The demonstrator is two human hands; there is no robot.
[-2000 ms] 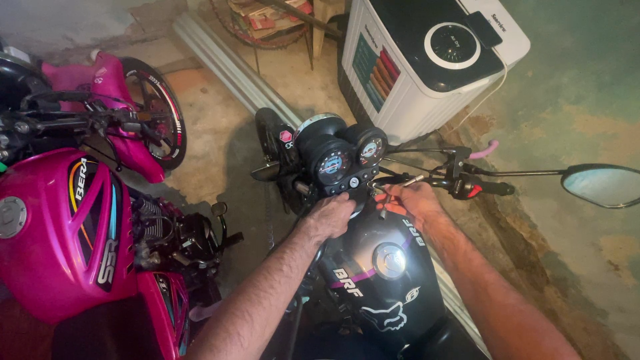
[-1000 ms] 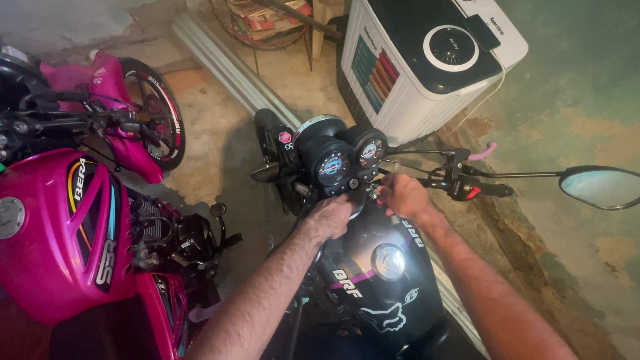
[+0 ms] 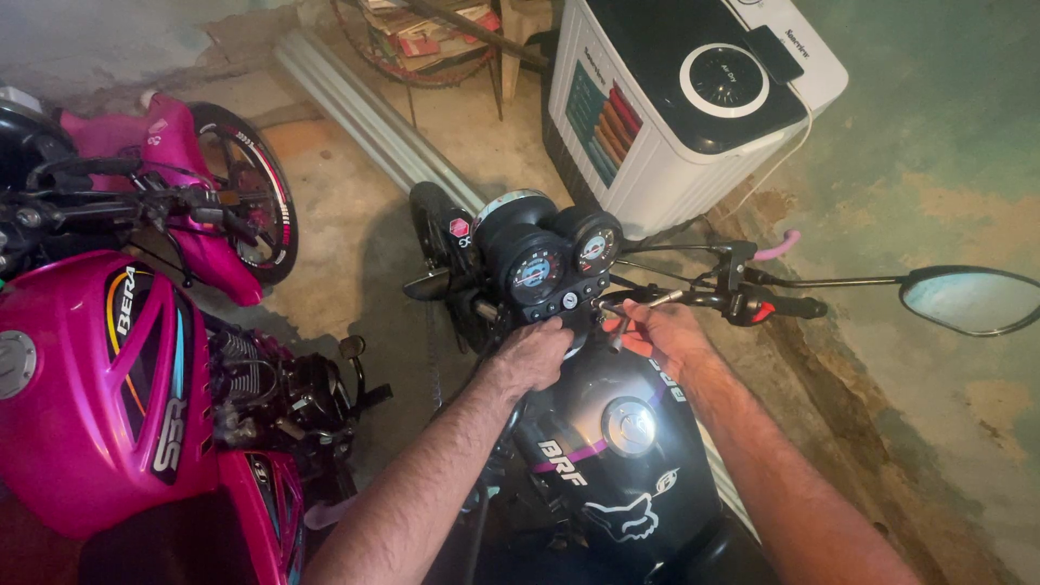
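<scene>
A black motorcycle's fuel tank point(image 3: 569, 422) lies below my hands, with its round metal cap point(image 3: 630, 426) lit by a bright spot. My left hand point(image 3: 535, 355) is curled just under the instrument cluster point(image 3: 536, 275); its fingertips are hidden, so I cannot tell whether it grips anything. My right hand point(image 3: 660, 331) holds a multi-armed metal socket wrench point(image 3: 619, 336) with its fingers, just right of the ignition lock point(image 3: 570, 301). One arm of the wrench points toward the top clamp of the handlebar, another toward the right grip.
At the left stands a pink motorcycle point(image 3: 57, 390). A black and white washing machine point(image 3: 650, 114) is beyond the handlebar. The right mirror point(image 3: 967, 301) sticks out to the right, near the brake lever point(image 3: 778, 245). Long metal profiles point(image 3: 382, 122) lie on the floor behind the front wheel.
My right hand has turned on the wrench; the tool's arms, mostly hidden behind the fingers one second ago, show now. My left hand has stayed below the gauges.
</scene>
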